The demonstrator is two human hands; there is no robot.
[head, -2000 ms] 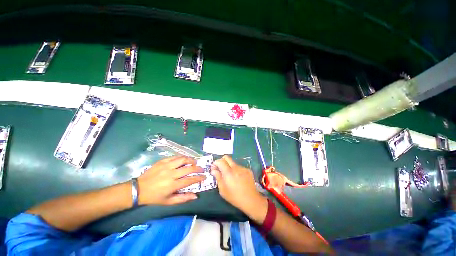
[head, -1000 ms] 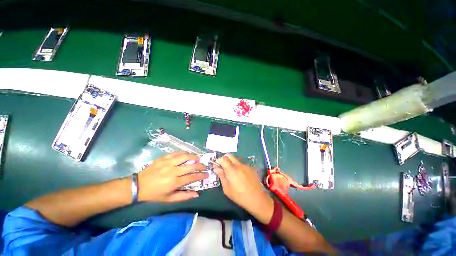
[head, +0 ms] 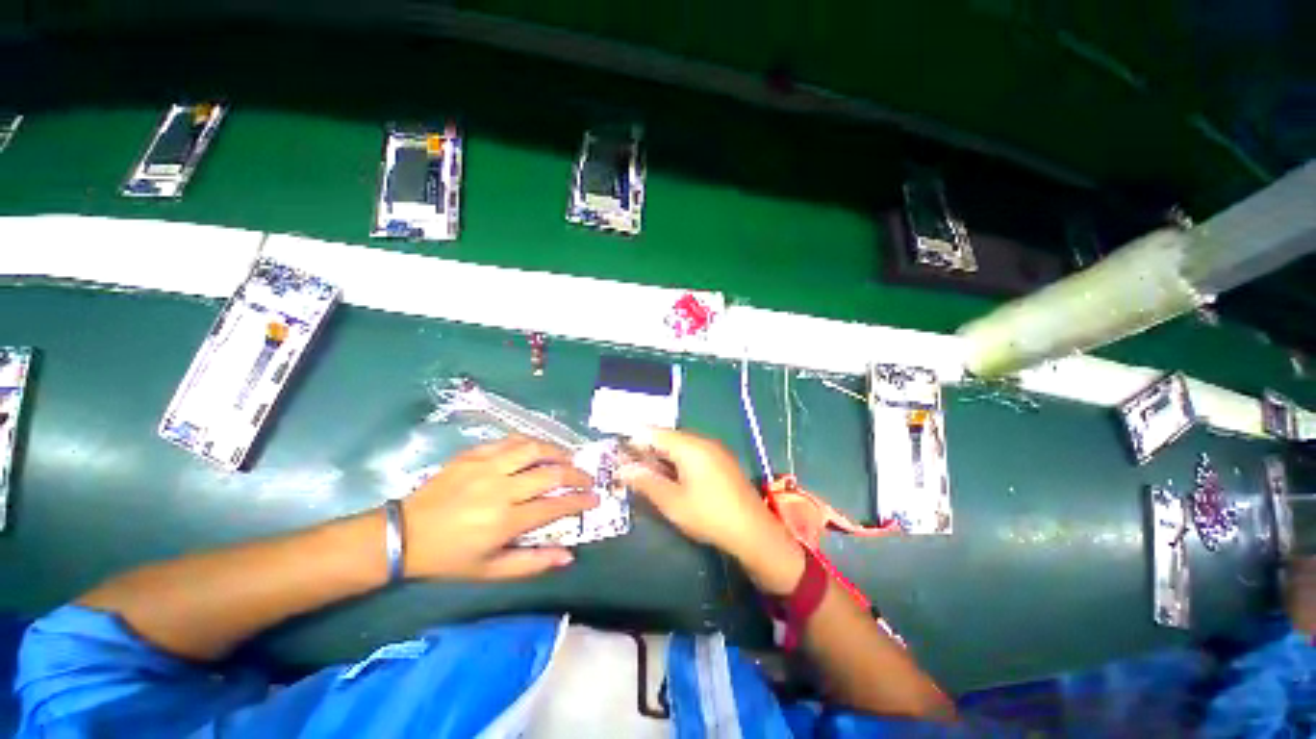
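A white phone housing [head: 585,523] lies on the dark green mat in front of me, mostly covered by my hands. My left hand [head: 498,508] lies over its left part with fingers spread and holds it down. My right hand [head: 690,484] is at its upper right end, fingertips bent together over the frame. Something thin and dark seems to be between the fingertips, too small to identify. Thin clear strips [head: 512,419] lie just behind the housing. A small white square sheet with a black upper part [head: 635,396] lies behind my right hand.
A red air blow gun [head: 797,508] lies right of my right hand. Open phone housings lie at left [head: 253,364] and right [head: 911,451]. A red heap [head: 690,313] sits on the white strip [head: 476,299]. Phones lie on the green belt beyond. A taped post [head: 1082,306] slants in at right.
My right hand has lifted and turned slightly at the housing's upper right end. My left hand stays in place. The phones on the belt have shifted to the right.
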